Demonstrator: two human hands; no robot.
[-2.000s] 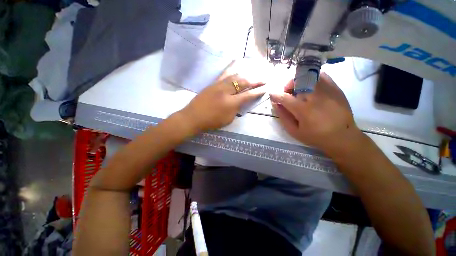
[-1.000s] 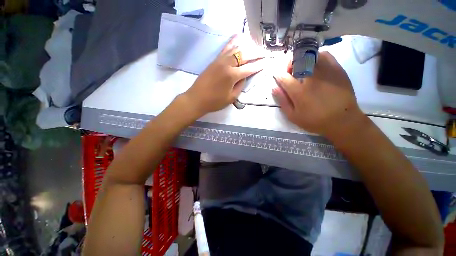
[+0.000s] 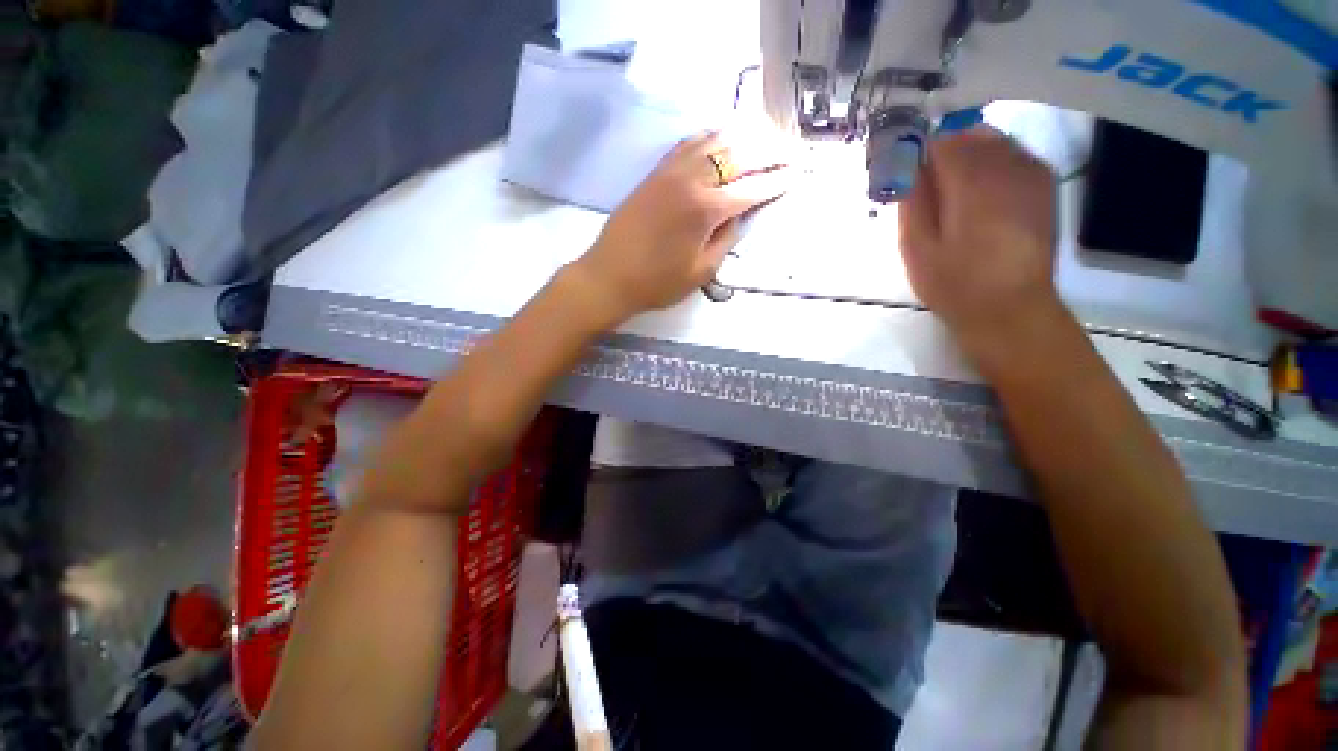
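Observation:
A pale grey cloth strip lies on the white table left of the needle, its right end lost in the lamp's glare. My left hand, with a ring, rests with its fingers at the strip's right part, pointing toward the needle area. I cannot tell if it grips the strip. My right hand is right of the presser foot, behind and beside the round knurled part. Its fingertips are hidden or blurred. The white JACK sewing machine head stands over the work.
Dark grey cloth is piled at the table's left. A black rectangle, perhaps a phone, lies on the right. Thread snips lie near the right front edge. A red basket stands below left. A thin white stick shows at bottom centre.
My right hand has moved away from the needle area, to the right and back, past the knurled part. My left hand remains at the strip. The view has shifted slightly.

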